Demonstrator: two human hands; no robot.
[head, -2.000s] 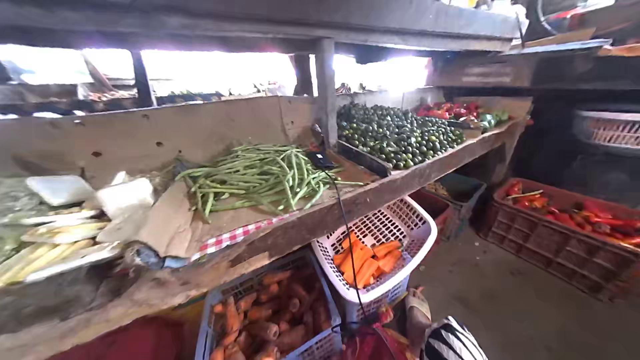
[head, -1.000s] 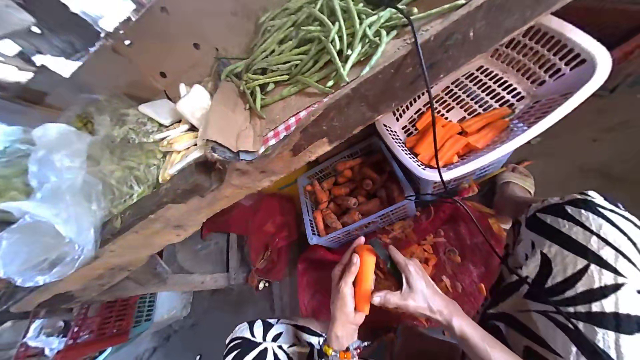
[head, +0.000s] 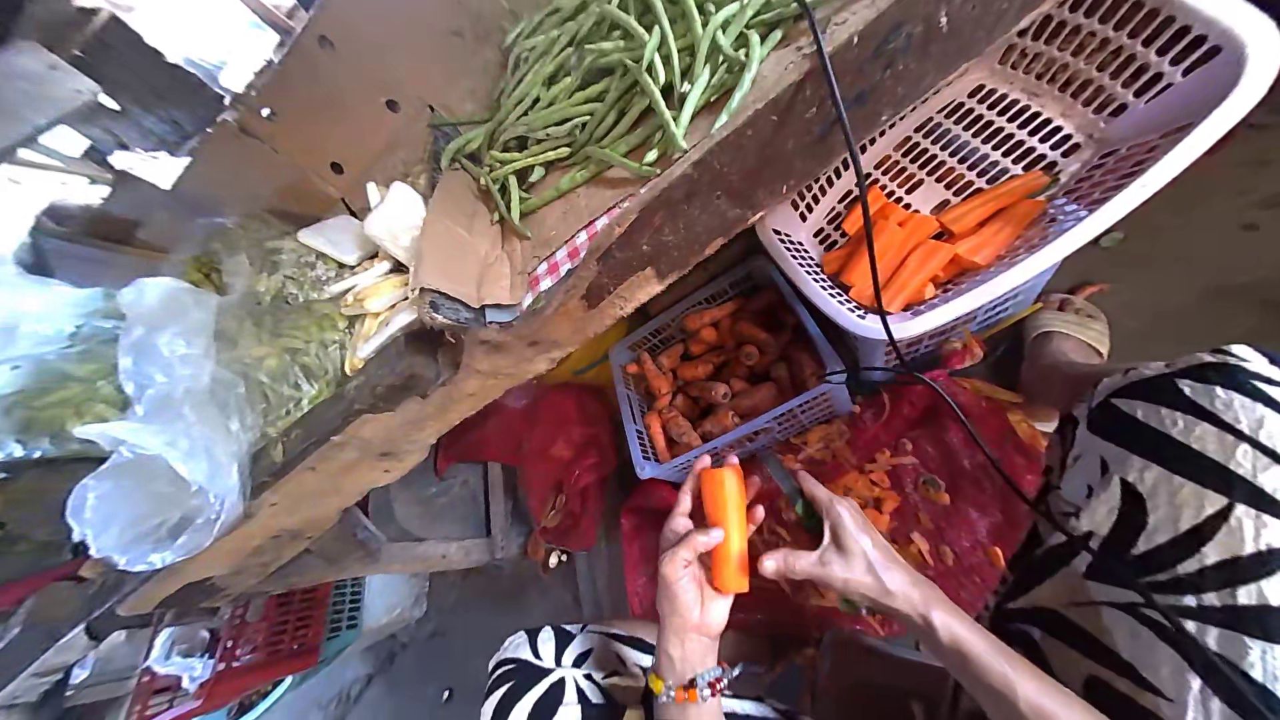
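Note:
My left hand (head: 690, 565), with a beaded bracelet on its wrist, holds a peeled carrot (head: 728, 530) upright between thumb and fingers. Just right of it is my right hand (head: 840, 545), its thumb spread toward the carrot and a dark-bladed tool, perhaps a knife or peeler (head: 790, 487), at its fingers. Its handle is mostly hidden. Below both hands lies a red mesh sack (head: 960, 440) strewn with orange peelings (head: 870, 490). Beyond them, a lilac plastic crate (head: 740, 445) holds unpeeled carrots (head: 715, 390). Peeled carrots (head: 925, 245) lie in a white plastic basket (head: 1210, 130).
A wooden shelf edge (head: 560, 330) crosses diagonally ahead, bearing green beans (head: 620, 90), corn (head: 380, 310) and clear plastic bags (head: 165, 420). A black cable (head: 860, 180) hangs across the white basket and over the red sack. A red crate (head: 265, 640) stands at lower left.
The gap between my right hand and the carrot has widened slightly since one second ago; my left hand still holds the carrot. The view has swung down from the shelf since two seconds ago.

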